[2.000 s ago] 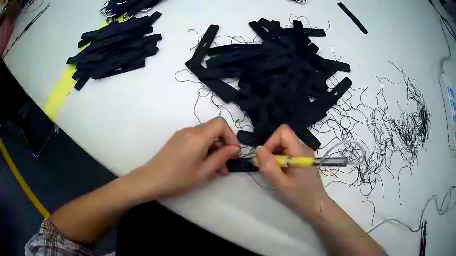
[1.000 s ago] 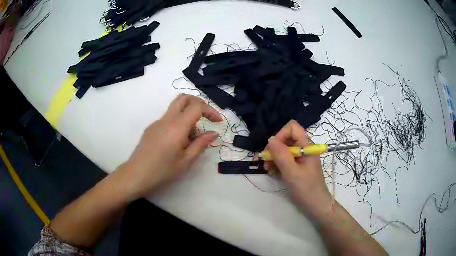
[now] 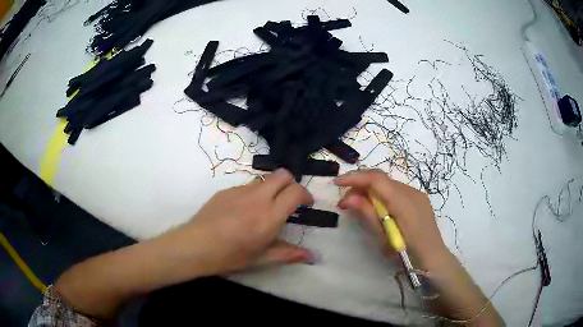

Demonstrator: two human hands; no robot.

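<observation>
A black fabric tab (image 3: 318, 218) lies on the white table in front of me, its left end hidden by my left hand. My left hand (image 3: 246, 220) is over that end, thumb spread away from the fingers. Its upper fingertips are at another black tab (image 3: 319, 167) at the near edge of the heap; I see no clear grip. My right hand (image 3: 403, 217) holds the yellow trimming pen (image 3: 391, 231) against the palm, silver end towards me. Its thumb and index finger are apart, without a tab between them. The pen's tip is hidden.
A large heap of black tabs (image 3: 287, 89) lies ahead, with thread waste (image 3: 489, 108) to its right. A smaller stack (image 3: 108, 92) lies left by yellow tape (image 3: 54, 150). A power strip (image 3: 543, 83) is at right; a thin grey cord (image 3: 505, 285) passes my right wrist.
The pen has swung from level to steep in my right hand, and its fingers have left the tab. My left hand has moved down and right, over the tab. The view has shifted right.
</observation>
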